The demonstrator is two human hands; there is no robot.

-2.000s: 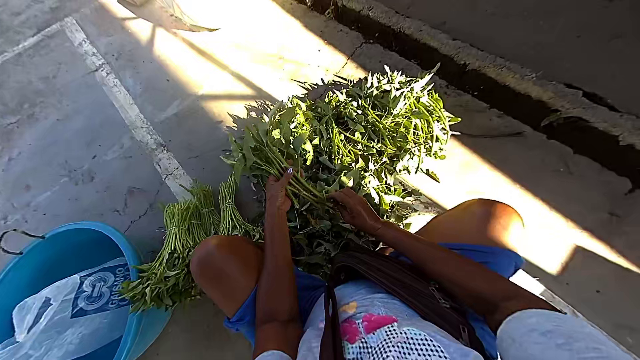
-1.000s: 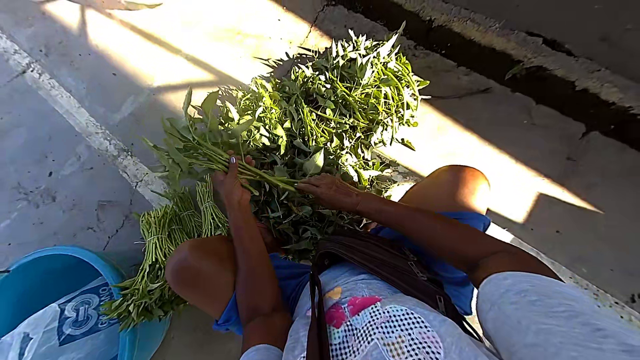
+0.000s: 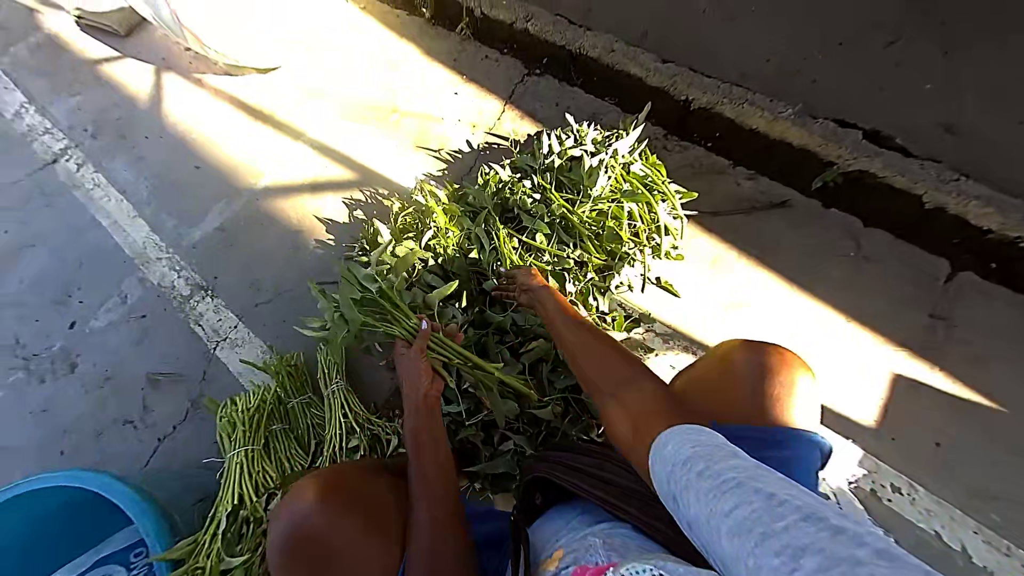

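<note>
A bunch of leafy green stems [image 3: 464, 356] is held in my left hand [image 3: 422, 364], its leaves pointing to the upper left and the cut ends to the lower right. My right hand [image 3: 524, 288] reaches over a large heap of loose leafy greens [image 3: 576, 208], fingers spread; whether it touches a stem is unclear. The heap lies on the concrete in front of me and down between my knees. Beside my left knee lie several tied bundles of green stems [image 3: 248, 440], bound with thin ties.
A blue plastic tub [image 3: 148, 512] with a printed plastic bag [image 3: 104, 556] inside stands at the lower left. Painted white lines cross the concrete ground. A raised concrete edge [image 3: 768, 120] with a dark gap runs along the upper right. Some sheet-like material [image 3: 184, 40] lies at the top left.
My right hand has let go of the stems in my left hand and moved out over the heap. My left hand keeps hold of the bunch.
</note>
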